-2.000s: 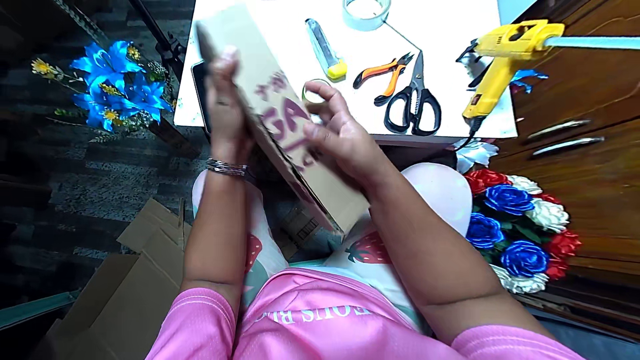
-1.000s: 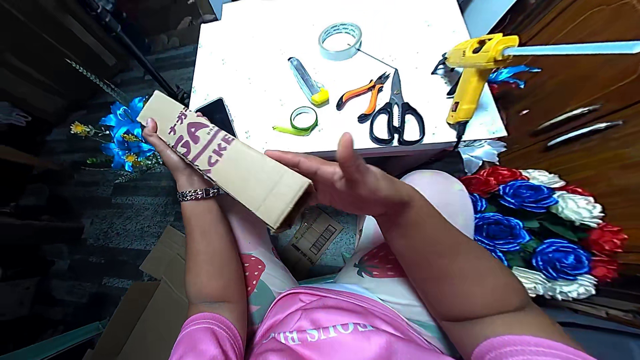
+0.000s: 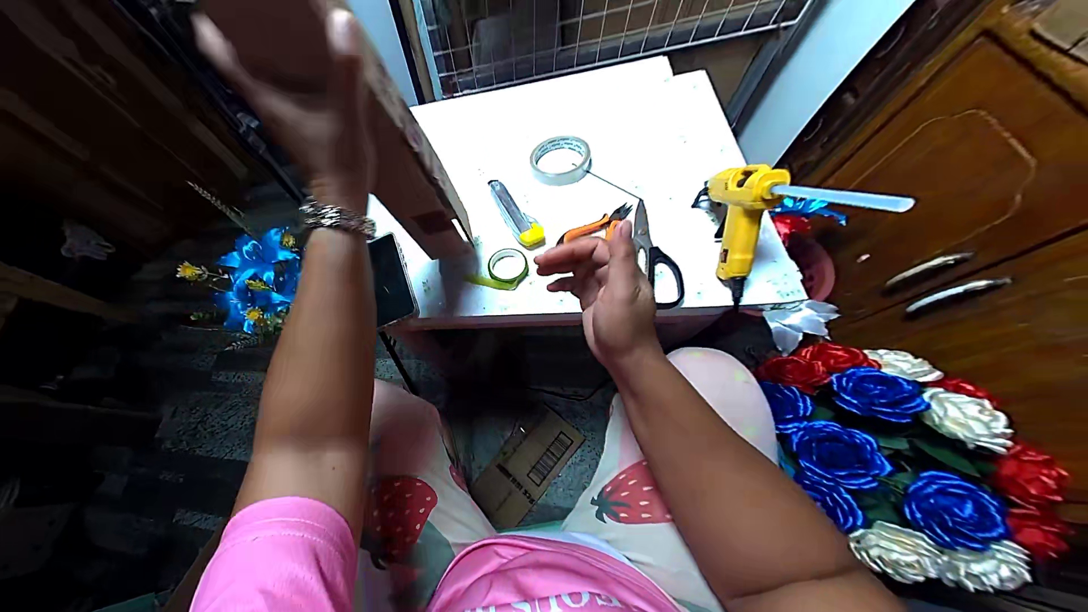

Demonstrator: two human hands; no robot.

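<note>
My left hand (image 3: 310, 115), blurred and raised at the upper left, grips a long cardboard box (image 3: 408, 161) that stands steeply tilted at the table's left side. Empty, with fingers spread and slightly curled, my right hand (image 3: 603, 289) is over the table's front edge. It partly covers orange-handled pliers (image 3: 586, 229) and black-handled scissors (image 3: 667, 280). Left of it lie a roll of green tape (image 3: 508, 266) and a yellow utility knife (image 3: 516, 214). Farther back is a roll of clear tape (image 3: 560, 161). A yellow hot glue gun (image 3: 741, 229) with a glue stick is at the right.
The white table (image 3: 629, 110) has a dark phone (image 3: 391, 280) at its left edge. Red, white and blue fabric roses (image 3: 884, 459) fill the lower right, beside a wooden cabinet (image 3: 960, 178). Blue artificial flowers (image 3: 259, 276) are at left. Flat cardboard (image 3: 527, 467) lies on the floor.
My left hand has lifted the box from above my lap up to the table's left side. My right hand, beside the box earlier, is now apart from it. The view has shifted.
</note>
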